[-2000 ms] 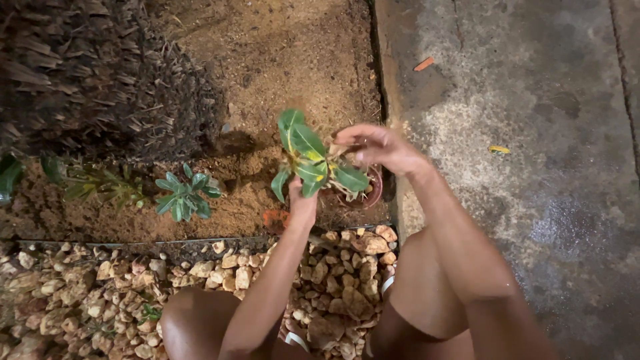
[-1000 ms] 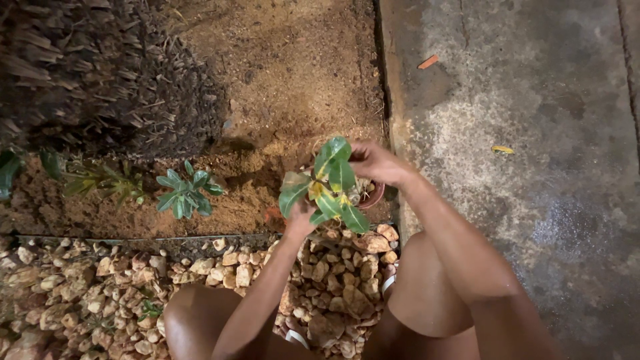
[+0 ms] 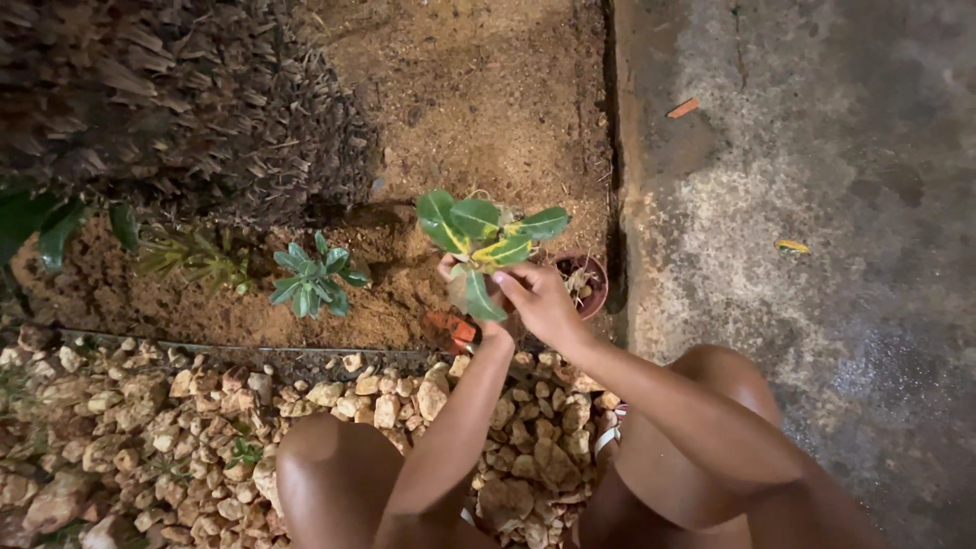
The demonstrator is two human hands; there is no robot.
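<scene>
A leafy plant (image 3: 476, 221) with broad green leaves, some yellowed along the veins, is held up in front of me. My left hand (image 3: 496, 324) is below it, mostly hidden by the leaves, and grips it near its base. At the plant's right lower side, the thumb and fingers of my right hand (image 3: 537, 301) pinch it just under the leaves. Right of my hands a round reddish-brown pot (image 3: 595, 293) holds dry stems or roots. An orange-and-dark hand tool (image 3: 455, 333), likely a trowel, lies on the soil left of my left wrist.
A small green plant (image 3: 314, 278) grows in the sandy soil (image 3: 488, 107), left of my hands. Beyond it stands a rough fibrous trunk (image 3: 191, 114). Light stones (image 3: 385, 410) cover the ground around my knees. A concrete slab (image 3: 762, 168) borders the bed on the right.
The held plant has turned, so its leaves spread differently. My right hand has come down and left from above the pot to the plant's lower side. The pot and orange tool are less covered.
</scene>
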